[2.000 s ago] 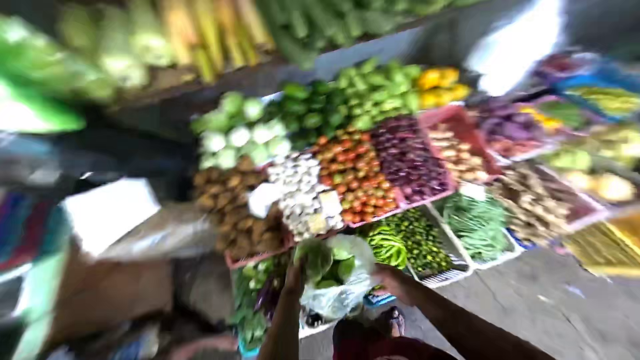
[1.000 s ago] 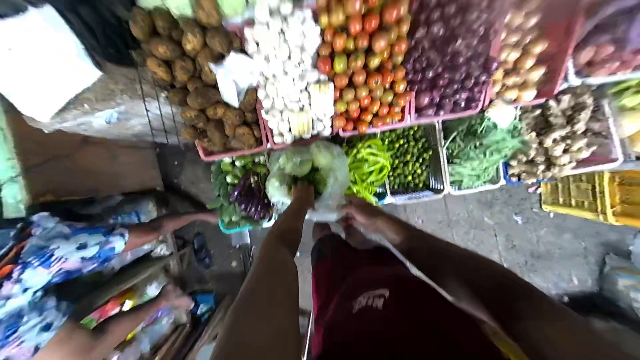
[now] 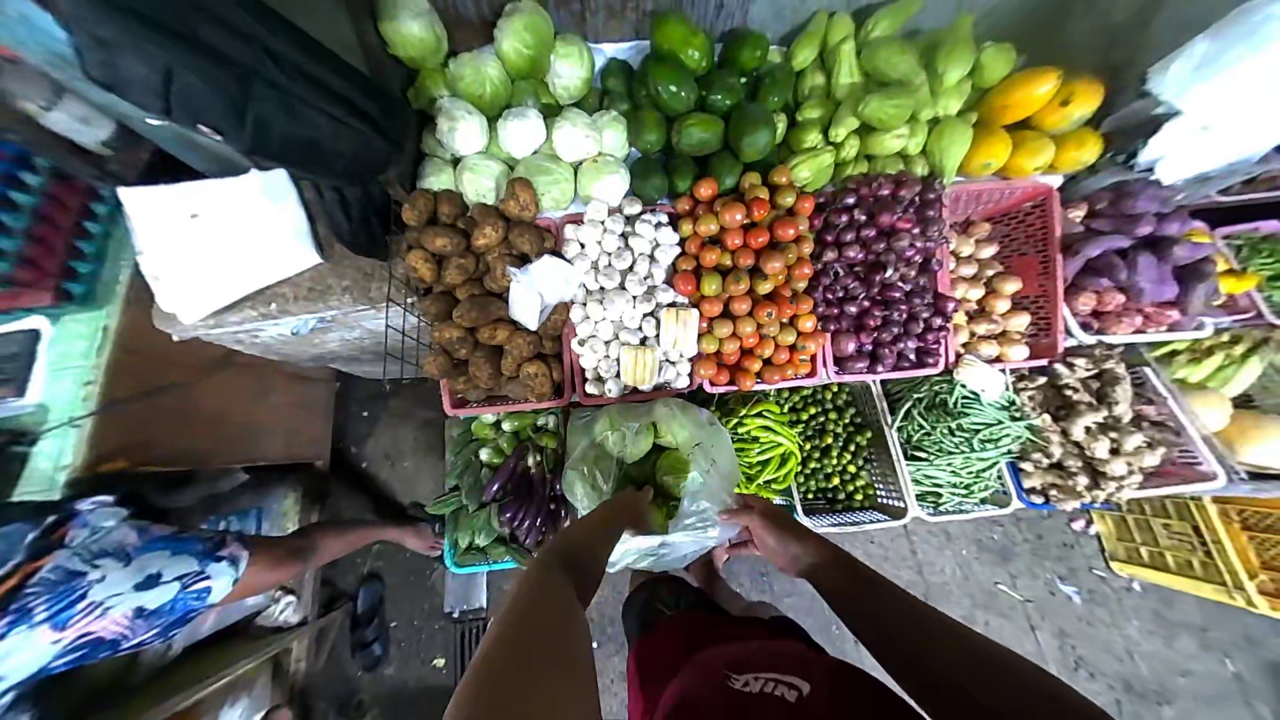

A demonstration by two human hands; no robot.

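Note:
A clear plastic bag (image 3: pixel 705 450) with green vegetables in it is in front of me, at the near edge of the garlic crate. My right hand (image 3: pixel 765 535) grips the bag's rim at its right side. My left hand (image 3: pixel 632 508) reaches into the mouth of the bag, by the green vegetables (image 3: pixel 668 475); its fingers are partly hidden, so its hold cannot be told. Long green peppers (image 3: pixel 765 445) lie right of the bag, and eggplants (image 3: pixel 525 495) lie left of it.
Potatoes (image 3: pixel 485 290), garlic (image 3: pixel 615 270), tomatoes (image 3: pixel 750 280) and red onions (image 3: pixel 880 270) fill crates beyond the bag. Cabbages (image 3: pixel 480 82) stand behind. Green beans (image 3: pixel 955 440), ginger (image 3: pixel 1090 425) and a yellow crate (image 3: pixel 1180 545) are at right. Another person's arm (image 3: pixel 330 543) extends in from the left.
The view has shifted, now showing the back row of produce again. My left hand stays at the mouth of the bag and my right hand at its side since a second ago.

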